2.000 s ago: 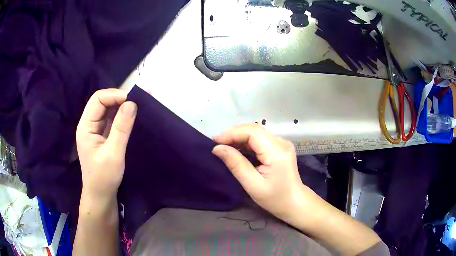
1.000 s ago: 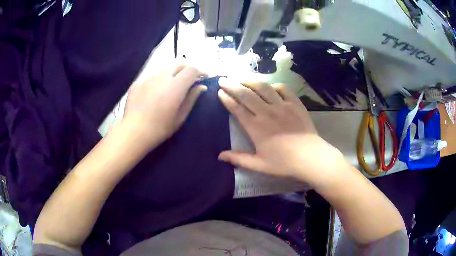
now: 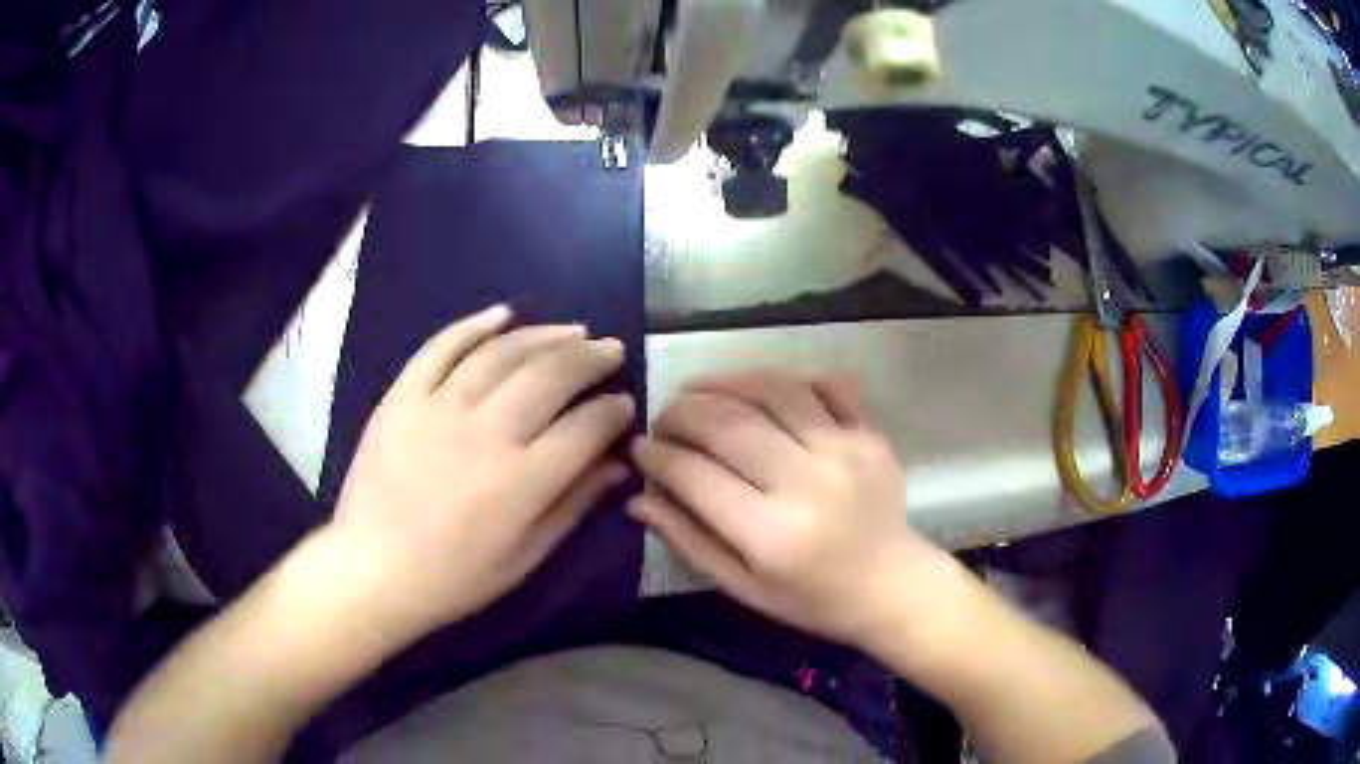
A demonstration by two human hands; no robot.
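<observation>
A dark purple garment panel (image 3: 492, 239) lies on the white machine bed. Its far end is at the lit presser foot (image 3: 613, 149), and its straight right edge runs down towards me. My left hand (image 3: 492, 440) lies on the panel with its fingertips near that edge. My right hand (image 3: 776, 493) is at the edge, thumb and fingertips closed on the cloth border. Both hands are slightly blurred, and their fingertips almost touch. The sewing machine head (image 3: 1044, 105) stands above the bed.
Dark fabric strips (image 3: 962, 209) lie under the arm. Scissors (image 3: 1107, 403) with orange-yellow and red handles lie right of the bed, beside a blue tray (image 3: 1260, 470) holding a clear bottle (image 3: 1265, 429). More dark cloth (image 3: 90, 299) is draped at the left.
Both hands have moved from near the presser foot down towards me along the cloth edge. The panel now lies flat with its far end at the foot. My right fingers have closed at the edge.
</observation>
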